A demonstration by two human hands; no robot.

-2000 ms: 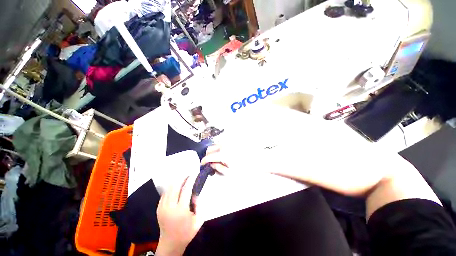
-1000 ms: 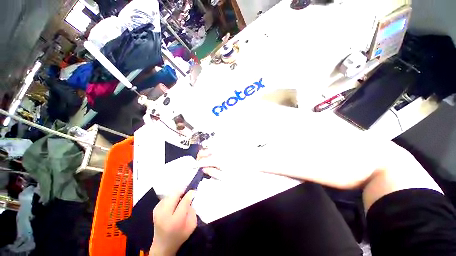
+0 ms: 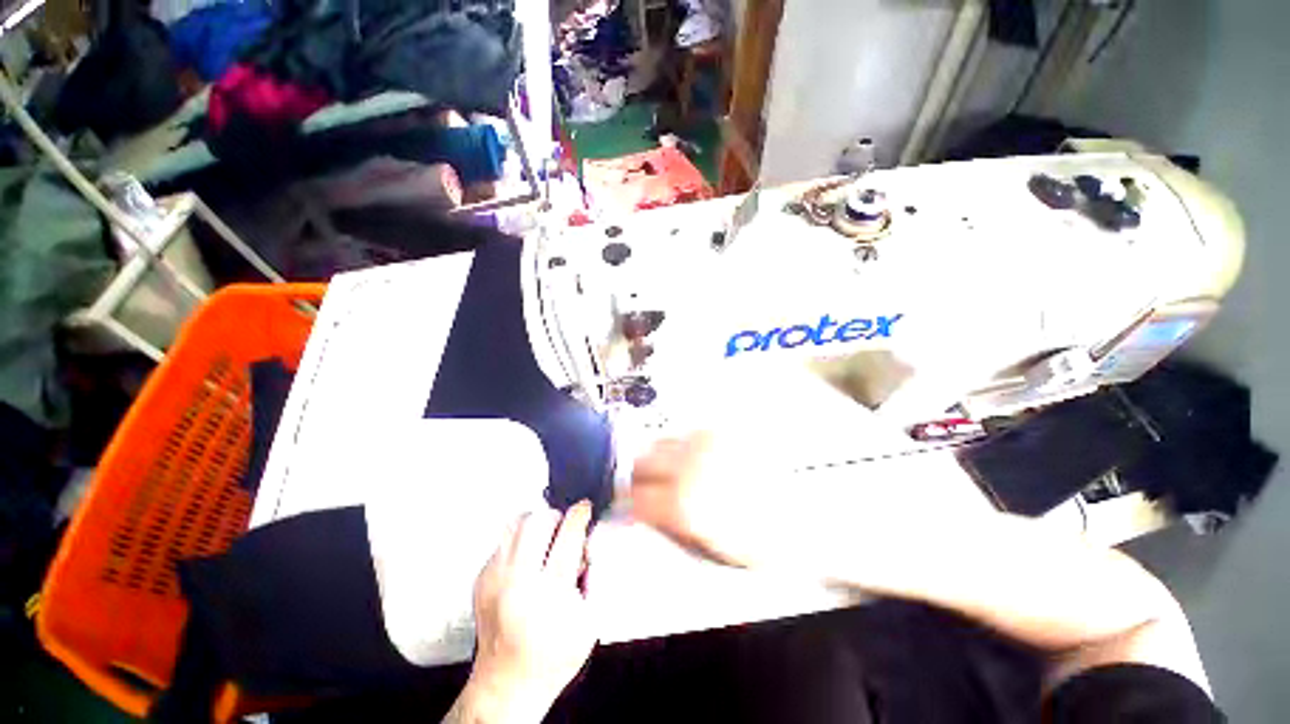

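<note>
Dark fabric point(image 3: 492, 354) lies on the white sewing table point(image 3: 371, 340), running from behind the needle area towards me. Its narrow front part is at the lit presser foot point(image 3: 601, 424). A wider dark part hangs over the table's left front edge. My left hand point(image 3: 538, 601) pinches the fabric's near end with thumb and fingertips, just in front of the presser foot. My right hand point(image 3: 676, 492) is blurred, to the right of the fabric and near the presser foot; whether it touches the fabric is unclear. The cream-white sewing machine point(image 3: 976, 283) stands over the table.
An orange plastic basket point(image 3: 170, 509) stands left of the table, with dark cloth in it. A flat black rectangle point(image 3: 1040, 460) and a small red item point(image 3: 945, 429) lie at the right under the machine. Heaped clothing point(image 3: 410, 57) is behind on the left.
The camera view has shifted. More dark fabric now lies behind and left of the presser foot. My right hand has moved back from the presser foot, towards me and to the right.
</note>
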